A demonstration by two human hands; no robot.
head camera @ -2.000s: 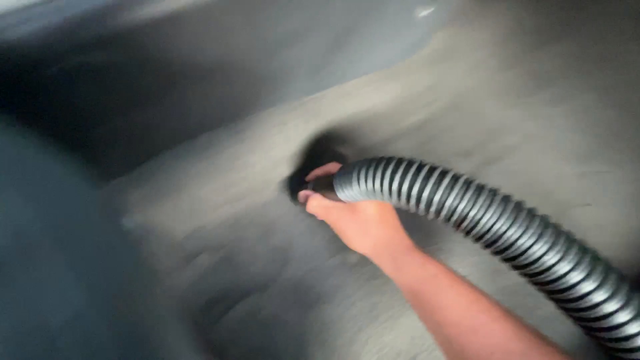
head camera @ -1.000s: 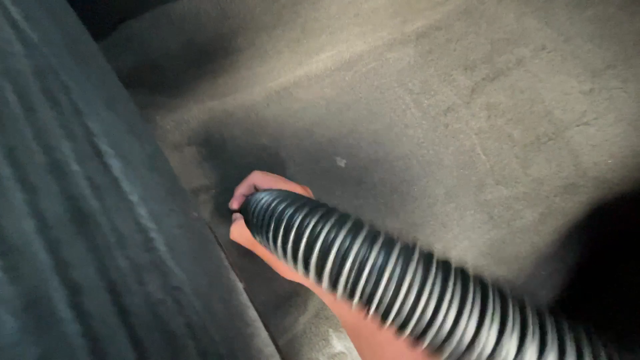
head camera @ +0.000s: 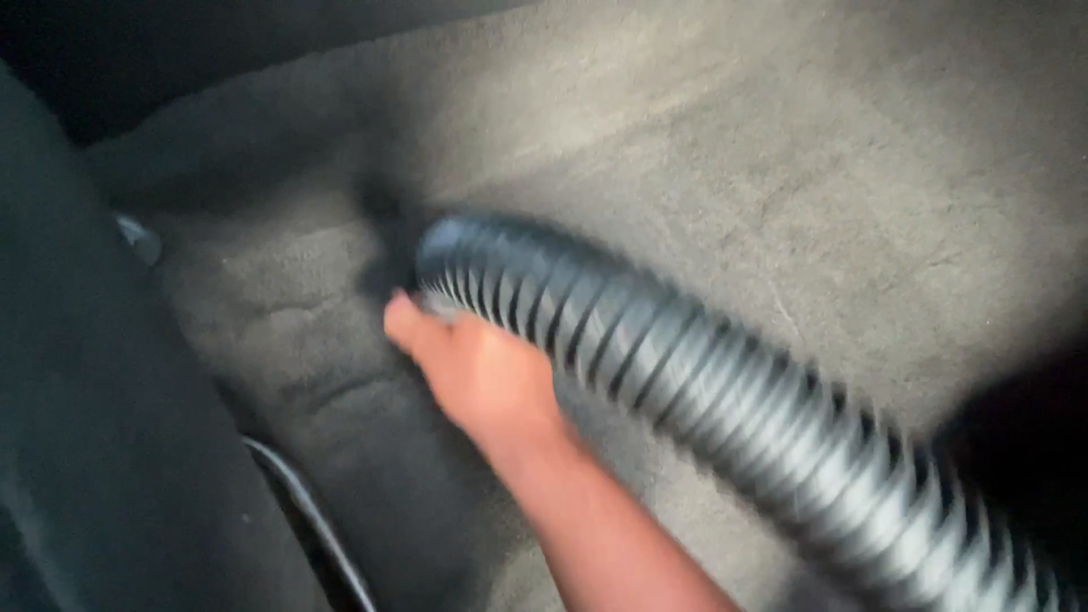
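My right hand (head camera: 489, 365) is closed around the near end of a ribbed, grey and black vacuum hose (head camera: 680, 365). The hose arches over the hand and runs down to the lower right edge. Past the fingers a dark, blurred shape (head camera: 387, 229), perhaps a nozzle or its shadow, lies against the grey carpet (head camera: 807, 195). Motion blur hides where the hose end meets the carpet. My left hand is out of view.
A dark seat-like side (head camera: 102, 382) fills the left. Beside its lower edge runs a curved, shiny metal bar (head camera: 306, 501). A small pale part (head camera: 138, 238) shows higher up. Dark trim borders the top left, and a black shape stands at the right edge.
The view has shifted between frames. My right hand keeps hold of the hose throughout. The metal bar and the pale part beside the dark side now show.
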